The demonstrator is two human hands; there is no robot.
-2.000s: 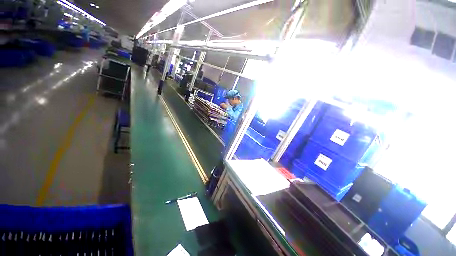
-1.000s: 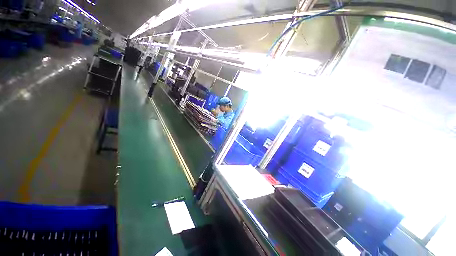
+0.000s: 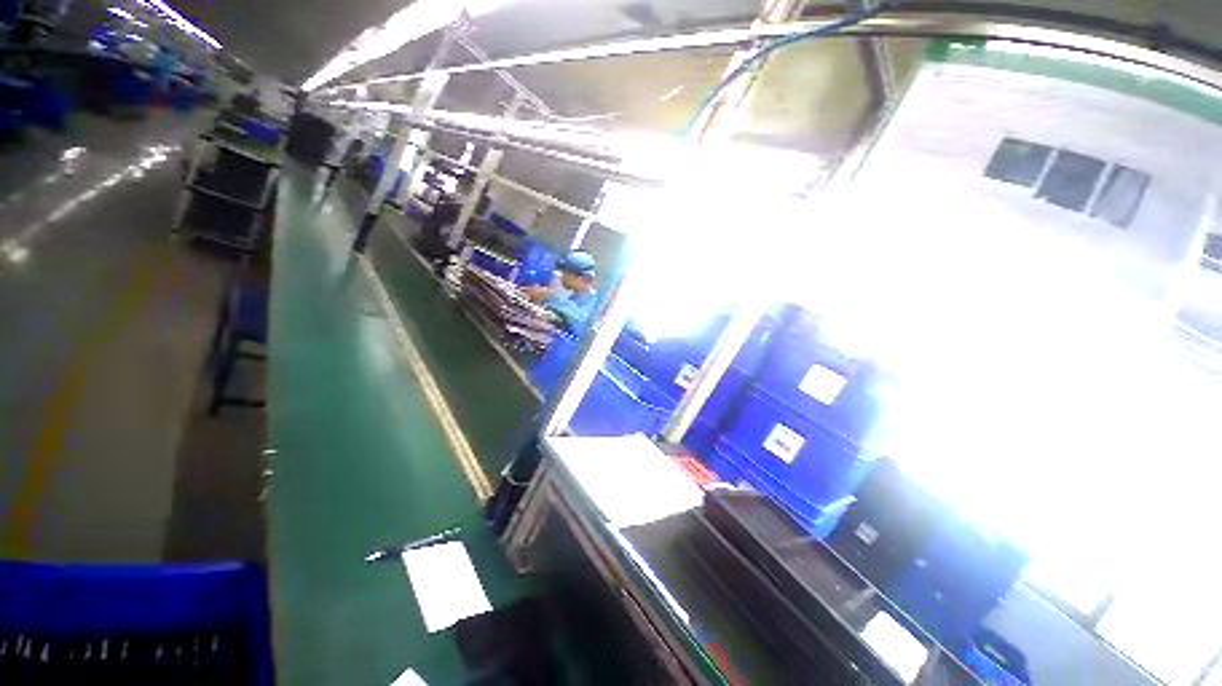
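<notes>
Neither of my hands is in the picture. Nearest in front, a blue plastic bin (image 3: 134, 584) stands at the lower left beside the bench, cut off by the edge, with dark upright pieces in rows inside. On the green bench (image 3: 328, 442) lie a white paper slip (image 3: 448, 586) and a black pen (image 3: 413, 545) just above it. Dark flat pieces (image 3: 509, 643) lie to the right of the slip, partly cut off. The corner of another white slip (image 3: 408, 678) shows at the bottom edge.
A raised shelf at the right holds a white sheet (image 3: 625, 477) and long black trays (image 3: 791, 570). Stacked blue crates (image 3: 801, 436) stand behind it. A person (image 3: 574, 298) in blue works farther along the line. A dark stool (image 3: 241, 342) stands left of the bench. Bright glare hides the right.
The whole view has shifted, so the bench, slips, shelf and crates now sit farther left in the picture. Less of the blue bin shows. No hand has appeared.
</notes>
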